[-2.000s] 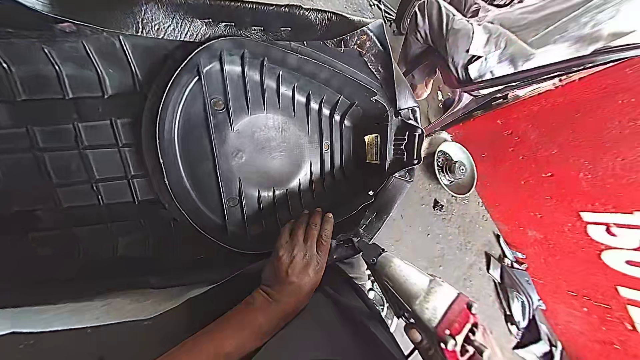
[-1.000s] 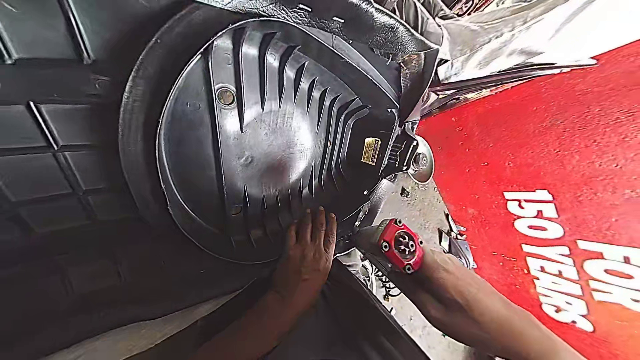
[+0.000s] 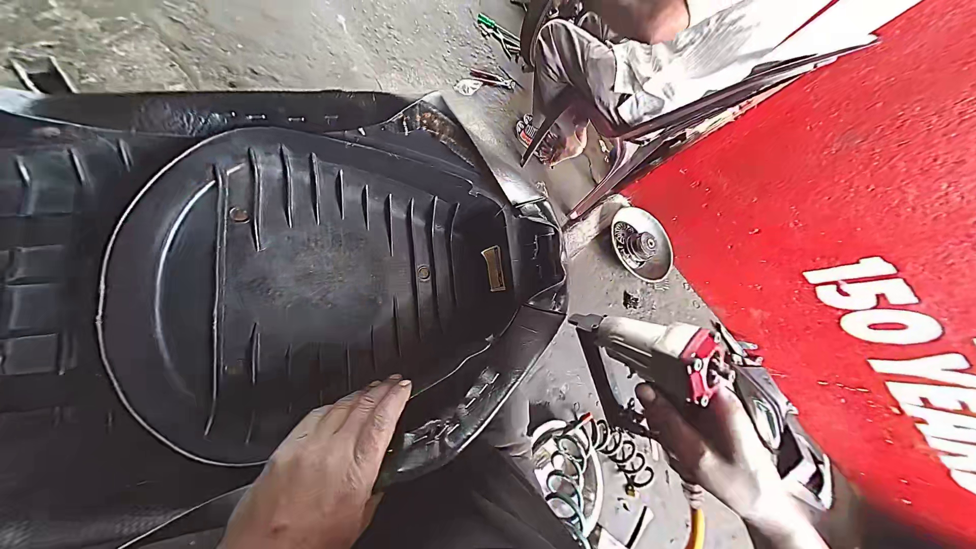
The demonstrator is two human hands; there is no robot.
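Observation:
The black plastic underside of a motorcycle seat (image 3: 320,282) lies facing up, with ribs, a small yellow label and black cover material (image 3: 465,412) folded over its edge, where staples show. My left hand (image 3: 328,465) rests on its near rim, fingers together and flat on the plastic and cover. In my right hand (image 3: 709,435) is a pneumatic staple gun (image 3: 656,351) with a silver body and a red end cap. Its nose is just right of the seat's narrow end, apart from it.
A red wall panel with white lettering (image 3: 823,221) slants along the right. A person in grey trousers (image 3: 595,69) sits beyond the seat. On the floor are a round metal part (image 3: 642,244), a coiled air hose (image 3: 568,473), hand tools (image 3: 496,76) and black parts (image 3: 785,435).
The staple gun, at the seat's near edge one second ago, is now off it to the right. My left hand stays on the near rim. The view has shifted noticeably.

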